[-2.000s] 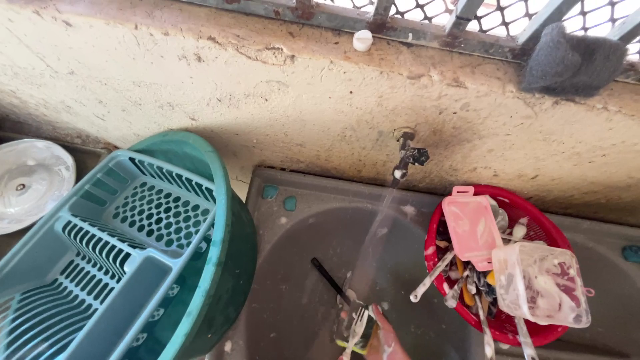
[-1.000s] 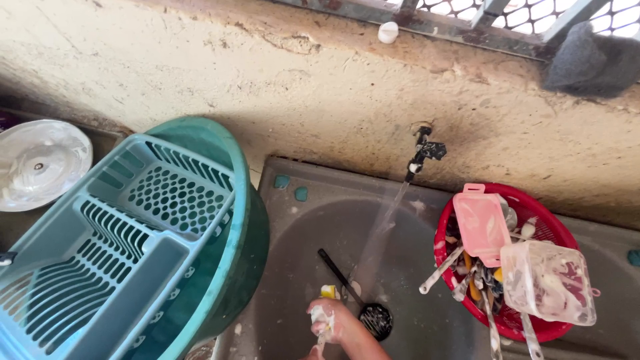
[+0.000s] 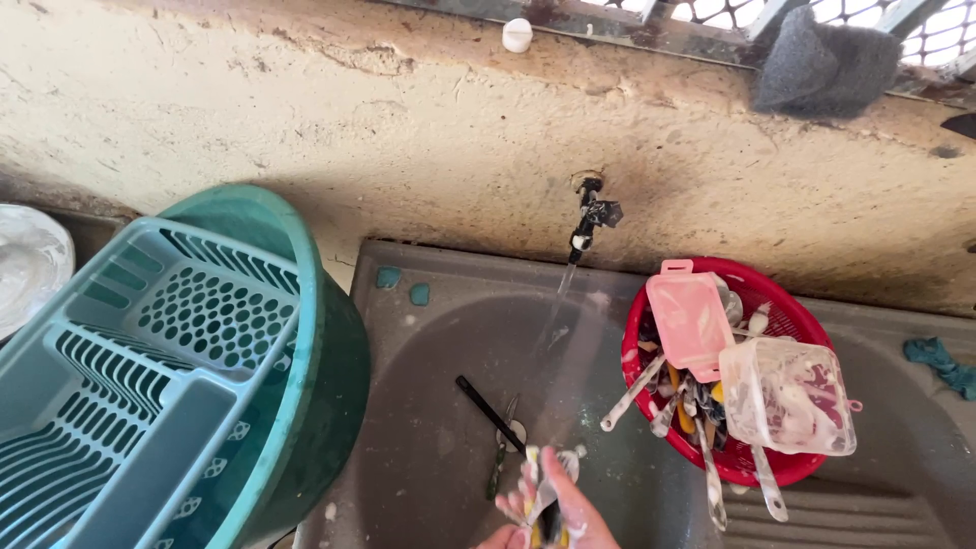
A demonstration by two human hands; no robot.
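Note:
Low in the sink basin point(image 3: 427, 457), my right hand point(image 3: 568, 496) is closed around soapy cutlery with yellow and dark handles point(image 3: 547, 526). My left hand point(image 3: 507, 534) meets it at the bottom edge, mostly cut off, its fingers at the same pieces. Just beyond them lies a black-handled utensil point(image 3: 488, 408), beside a knife with a dark green handle point(image 3: 497, 465). Water runs from the black wall tap point(image 3: 585, 221) into the basin. To the right, a red colander point(image 3: 762, 278) holds soapy utensils, a pink plastic lid point(image 3: 690, 320) and a clear plastic container point(image 3: 789, 396).
A large green tub point(image 3: 335, 366) with a blue-grey dish rack point(image 3: 198, 427) on it stands at the left, a soapy plate point(image 3: 30, 267) beyond. Blue-green scraps point(image 3: 388, 277) lie on the sink's rim. A grey scouring pad point(image 3: 827, 69) rests on the window ledge.
The hands have come together low in the basin over the cutlery. The round head of the black utensil, visible a second ago, is now hidden near the hands.

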